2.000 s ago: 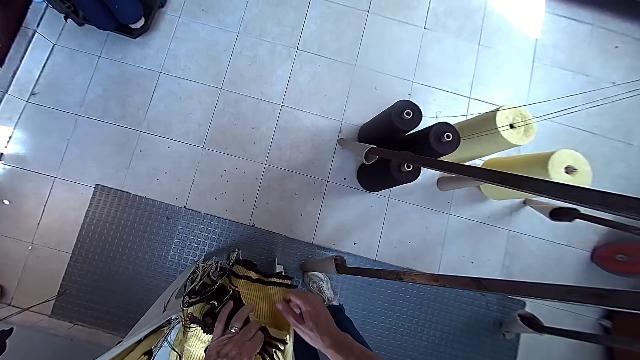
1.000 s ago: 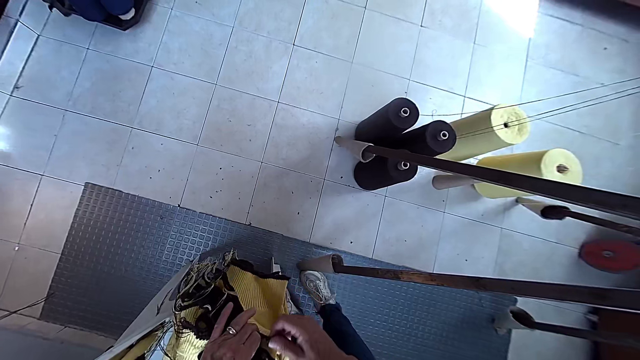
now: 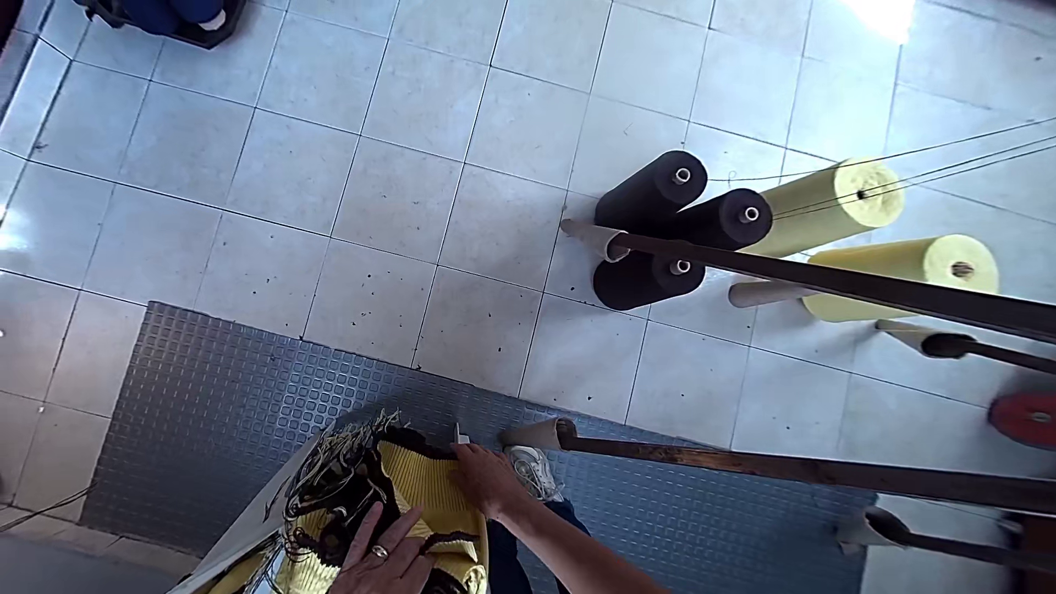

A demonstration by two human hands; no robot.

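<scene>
Yellow and black ribbed knitted fabric (image 3: pixel 417 478) with loose yarn ends lies in a bundle at the bottom. My left hand (image 3: pixel 384 557), with a ring on one finger, rests on it with its fingers spread. At the fabric's upper right edge is my right hand (image 3: pixel 487 478), its fingers bent; a small pale, pointed object (image 3: pixel 460 435) shows just beyond the fingertips. Whether the fingers grip that object or the fabric cannot be made out.
Black yarn cones (image 3: pixel 652 194) and yellow yarn cones (image 3: pixel 907 276) stand on the tiled floor. Dark metal bars (image 3: pixel 792 466) with cardboard cones on their ends cross the right side. A grey rubber mat (image 3: pixel 247 396) lies below, with a shoe (image 3: pixel 534 472) on it. Another person's foot (image 3: pixel 213 21) is at top left.
My right hand has moved from over the lower part of the fabric to its upper right edge. The pale pointed object now shows beside it. My left hand remains on the fabric.
</scene>
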